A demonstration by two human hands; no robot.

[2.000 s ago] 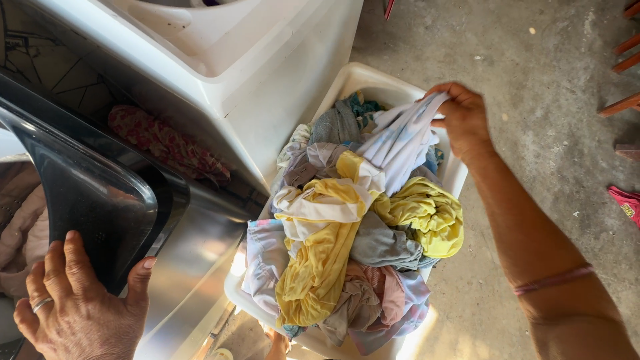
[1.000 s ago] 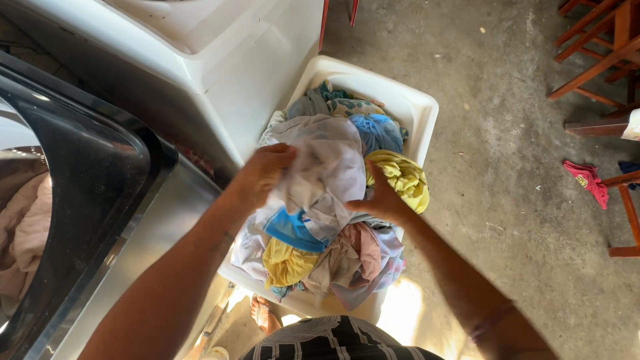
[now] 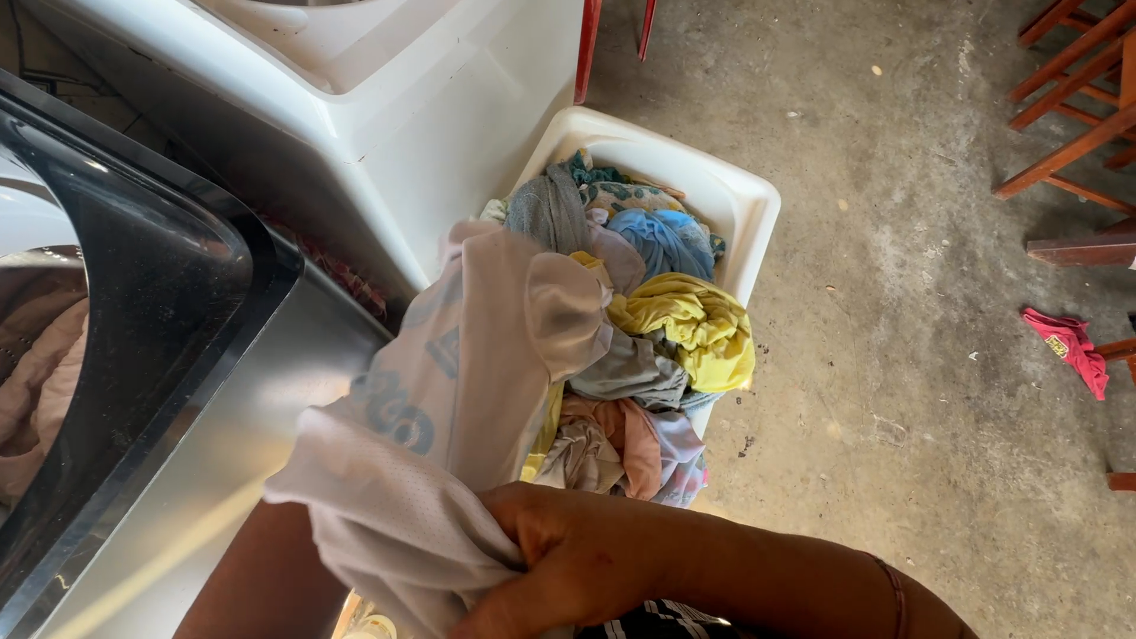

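Observation:
A pale, light-coloured shirt with grey lettering hangs in front of me, partly over the laundry. My right hand grips its lower part at the bottom centre. My left forearm rises from the bottom left and passes behind the cloth, which hides the left hand. Beyond the shirt, a white plastic tub holds crumpled laundry: a yellow garment, a blue cloth, a grey cloth, and peach and beige pieces.
At left, a washing machine with a black top and metallic side has fabric in its drum. A white appliance adjoins the tub. Red-brown wooden furniture and a red cloth are at right on the concrete floor.
The pale shirt has moved from over the tub down and left, toward me. My left hand, at the washer's edge two seconds ago and on the shirt one second ago, is now hidden.

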